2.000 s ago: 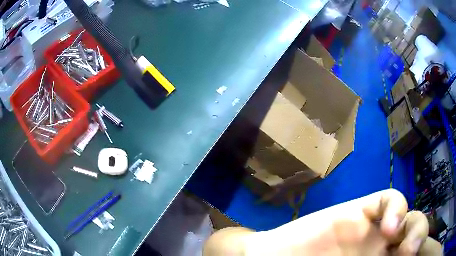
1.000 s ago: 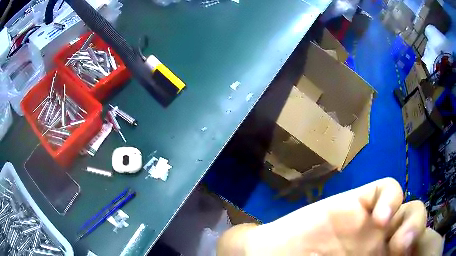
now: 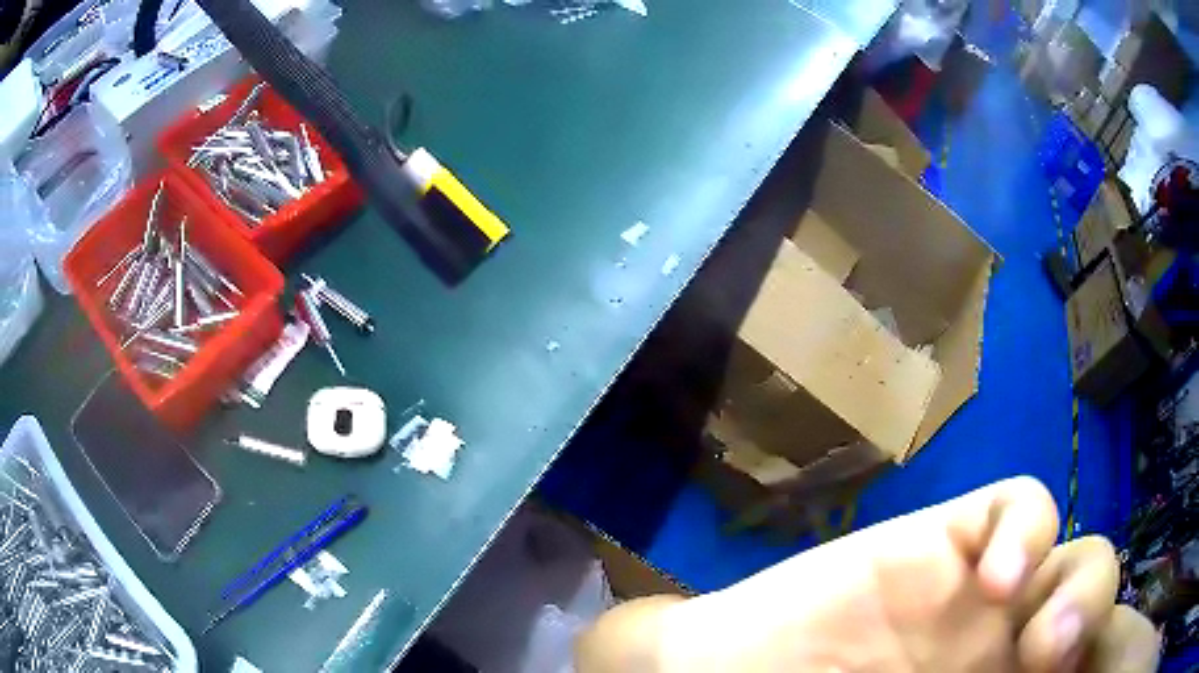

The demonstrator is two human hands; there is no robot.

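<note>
My left hand (image 3: 881, 579) is bare, large and close at the bottom right, partly cut off by the lower edge. Its fingers are curled; whether they hold anything is hidden. My right hand is not in view. On the green bench mat (image 3: 579, 145), blue tweezers (image 3: 292, 559) lie near plastic scraps (image 3: 429, 447). A white rounded case (image 3: 346, 422) lies above them. A translucent tub (image 3: 121, 565) heaped with metal cylinders is cut off at the lower left. Two red bins hold cylinders, one nearer (image 3: 250, 348) and one behind it (image 3: 309, 224). Loose cylinders (image 3: 338, 305) lie beside them.
A smartphone (image 3: 145, 467) lies between tub and bins. A black ribbed hose with a yellow-black end (image 3: 463, 217) reaches over the mat. Clear plastic boxes and a white box (image 3: 171, 72) stand at the upper left. An open carton (image 3: 842, 348) stands on the blue floor beyond the bench edge.
The bench and its objects have shifted right in view, with the camera's movement. My left hand stays at the bottom right, fingers still curled.
</note>
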